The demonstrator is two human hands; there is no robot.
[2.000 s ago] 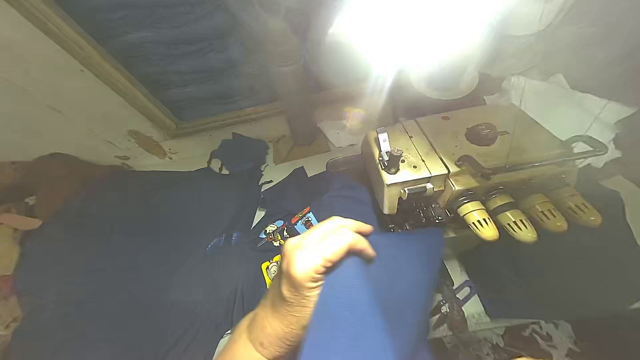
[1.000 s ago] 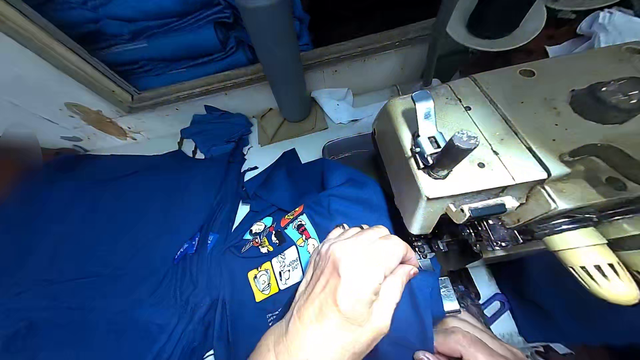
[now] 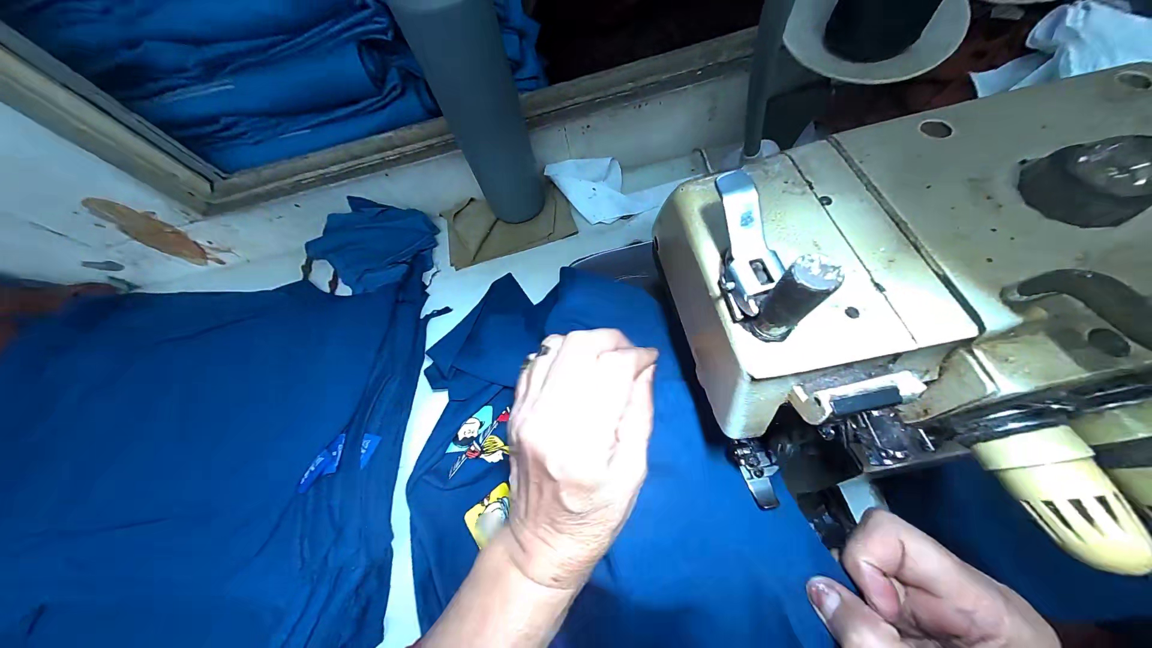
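Note:
A blue garment with printed cartoon patches [image 3: 711,540] lies under the head of an overlock sewing machine [image 3: 810,297], its right edge beside the presser foot [image 3: 756,472]. My left hand [image 3: 580,432] rests on the cloth left of the machine head, fingers curled; whether it grips a fold cannot be seen. Below and right of the foot, my right hand [image 3: 909,585] pinches the garment's edge between thumb and fingers. Another blue garment [image 3: 207,432] is spread flat at the left, with a crumpled blue cloth piece [image 3: 378,243] at its top.
Yellow tension knobs [image 3: 1062,495] stick out of the machine's front. Behind the work stand a grey post [image 3: 477,108] and a thin rod [image 3: 765,81]. Folded blue fabric [image 3: 261,81] lies beyond a wooden frame [image 3: 360,148]. White scraps [image 3: 598,189] lie near the post.
My left hand has moved up the garment, away from the presser foot. My right hand, out of sight two seconds ago, now shows clearly at the cloth's edge. The view has moved closer.

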